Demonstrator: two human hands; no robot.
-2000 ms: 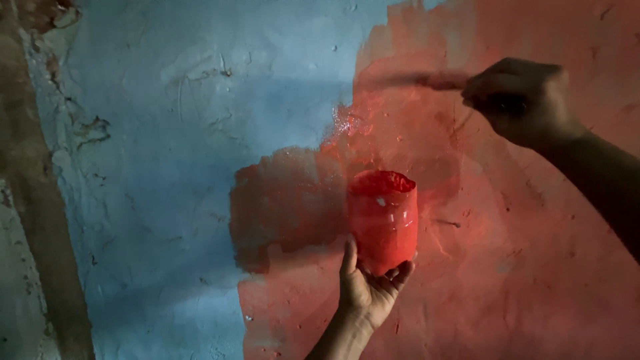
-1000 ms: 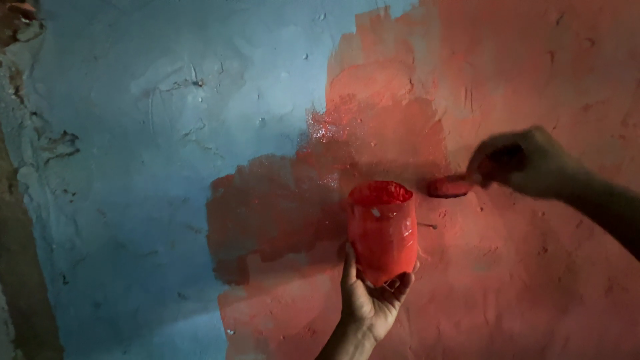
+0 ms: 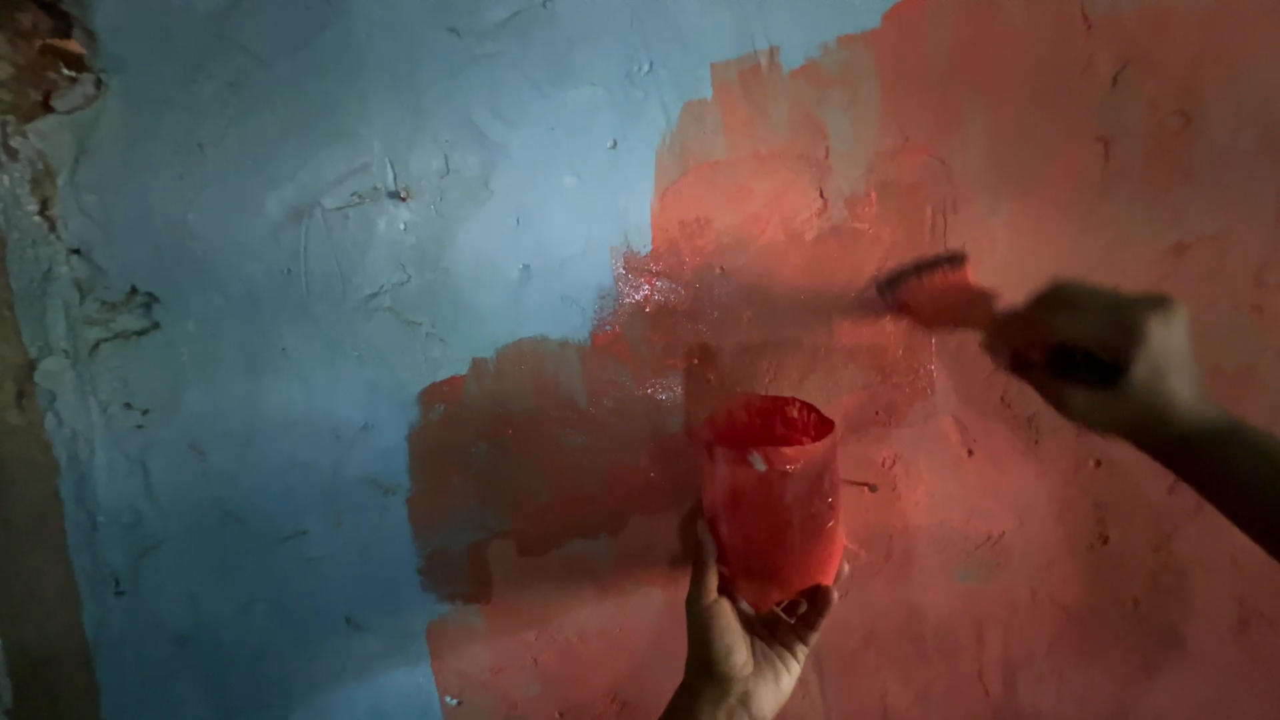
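My left hand (image 3: 745, 640) holds a red-smeared plastic container (image 3: 772, 520) from below, upright, with its open top facing up and red paint coating the inside. To the upper right of it, my right hand (image 3: 1100, 350) grips a paintbrush (image 3: 930, 290), blurred, its bristles pointing left at the wall's painted part; whether they touch it cannot be told. Behind both hands stands a rough wall, blue (image 3: 300, 400) on the left and covered in red-orange paint (image 3: 1050, 560) on the right. A darker, partly glossy patch of paint (image 3: 540, 450) reaches left of the container.
A nail-like piece (image 3: 862, 486) sticks out of the wall just right of the container. Another small projection (image 3: 400, 194) is on the blue part. Along the left edge the plaster is broken (image 3: 50, 70), beside a brownish vertical strip (image 3: 35, 560).
My right hand with the brush went down to beside the container, and is now higher again, with the bristles against a higher part of the view. My left hand still holds the container.
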